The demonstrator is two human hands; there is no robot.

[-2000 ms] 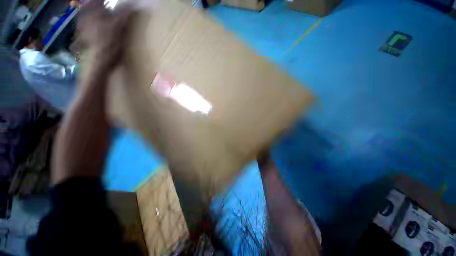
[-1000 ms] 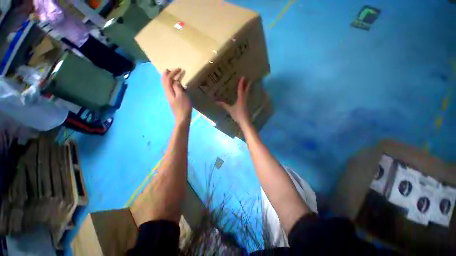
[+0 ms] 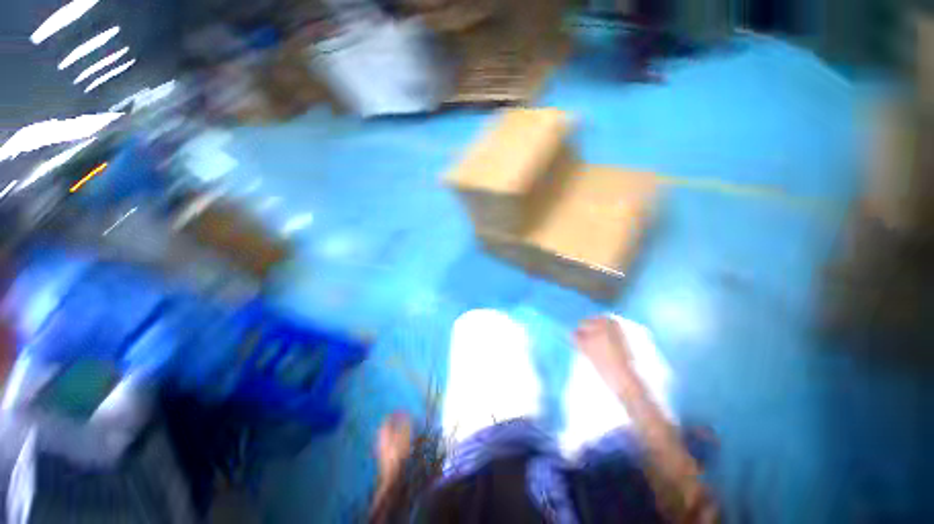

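Observation:
The picture is strongly blurred. Brown cardboard cartons stand on the blue floor in front of me, one sitting higher at the left on a lower one. My right hand is over my right thigh, apart from the cartons; its fingers are too blurred to read. My left hand is low beside my left leg, also blurred. No carton shows at either hand.
A blurred blue object and grey-white things lie at the left. A white item and brown stacks stand at the back. A yellow line crosses the floor. Brown shapes rise at the right edge.
My hands have let go of the printed carton and are back near my legs. The view has swung round, and the open box with white boxes at the right is out of the picture.

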